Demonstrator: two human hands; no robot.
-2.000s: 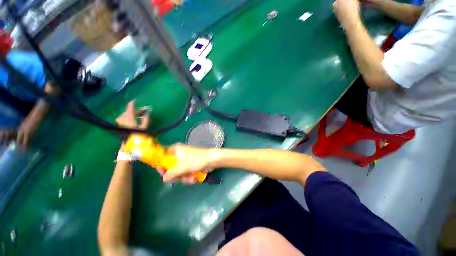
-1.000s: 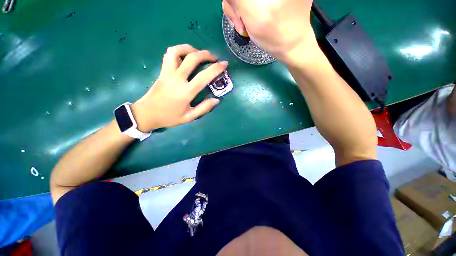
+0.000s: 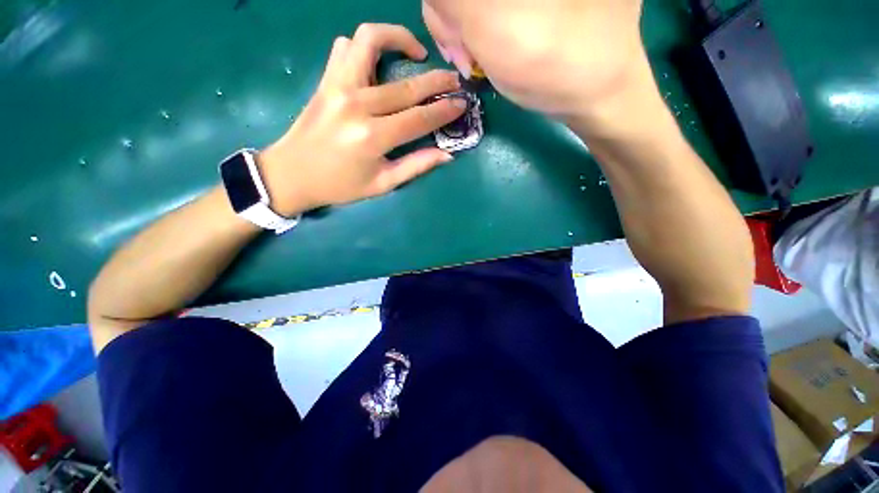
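Note:
The watch-like unit (image 3: 460, 123), a rounded square with a light rim and dark centre, lies on the green bench. My left hand (image 3: 371, 120) has its fingers on the unit's left side and top, holding it on the bench. My right hand (image 3: 549, 48) is closed around the electric screwdriver, of which only a bit of yellow-orange and the black nose (image 3: 472, 83) show. The nose is at the unit's upper edge; its tip cannot be made out. The screw tray is not visible.
The black power supply (image 3: 757, 101) lies to the right of my right forearm. Tiny screws are scattered on the green bench (image 3: 386, 250). A small white ring (image 3: 56, 280) lies near the left front edge. A person's sleeve (image 3: 839, 250) and cardboard boxes (image 3: 824, 385) are at the right.
The screwdriver in my right hand has moved from the screw tray to the unit. My left fingers have come further over the unit. The view has shifted a little.

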